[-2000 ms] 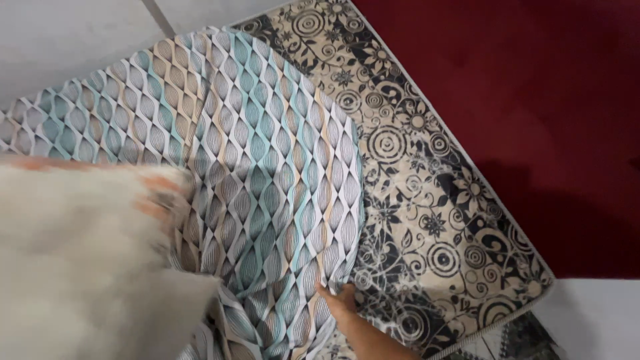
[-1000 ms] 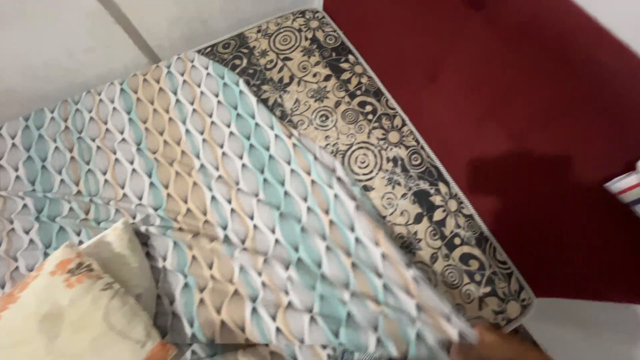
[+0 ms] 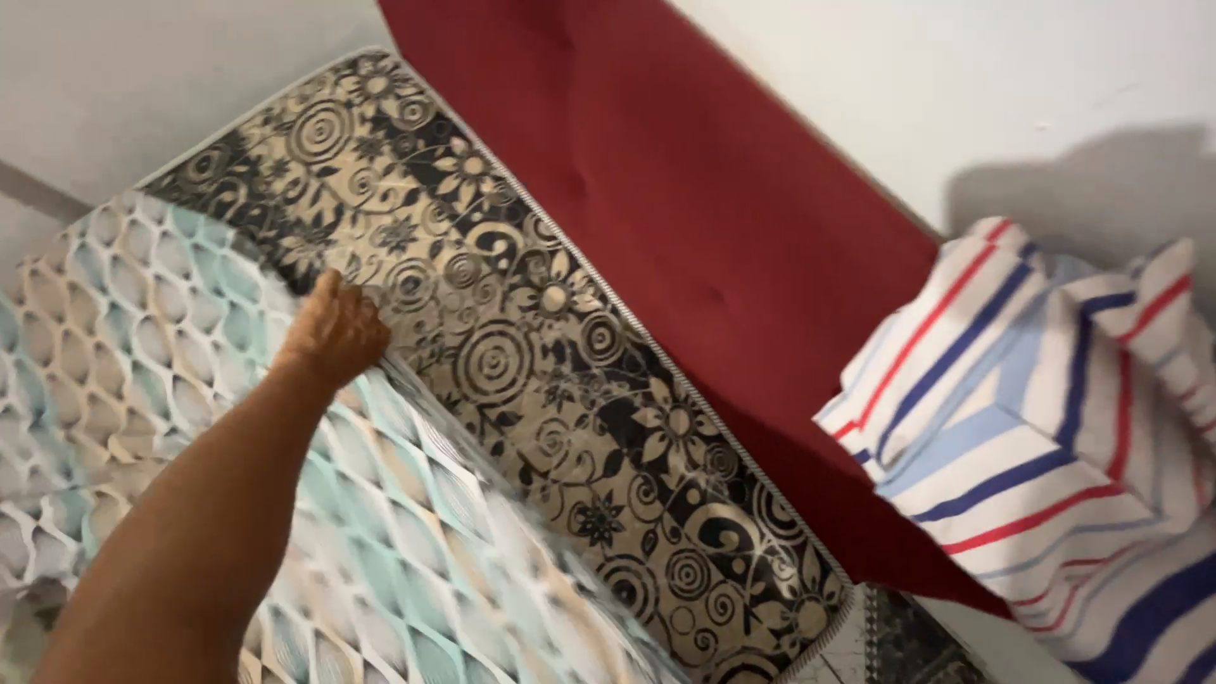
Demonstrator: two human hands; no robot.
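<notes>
My left hand (image 3: pixel 337 328) reaches in from the lower left, its fingers closed on the edge of a patterned sheet (image 3: pixel 408 503) in white, teal, beige and grey. The sheet covers the left part of a mattress (image 3: pixel 494 361) with a dark and beige floral and swirl print. Beyond the sheet's edge, a long strip of the mattress is bare, up to its piped edge. Around my hand the sheet's edge is pulled into a fold. My right hand is out of view.
Along the mattress's far side runs a red upholstered panel (image 3: pixel 665 209). A bundled cloth with red, blue and white stripes (image 3: pixel 1026 456) is at the right, in front of a pale wall (image 3: pixel 855 76). Dark patterned material (image 3: pixel 912 646) shows at the bottom right.
The sheet's edge was held near the bottom right a second ago; now my left hand grips it farther left and up. The view has shifted, showing more striped cloth and no pillow with orange print.
</notes>
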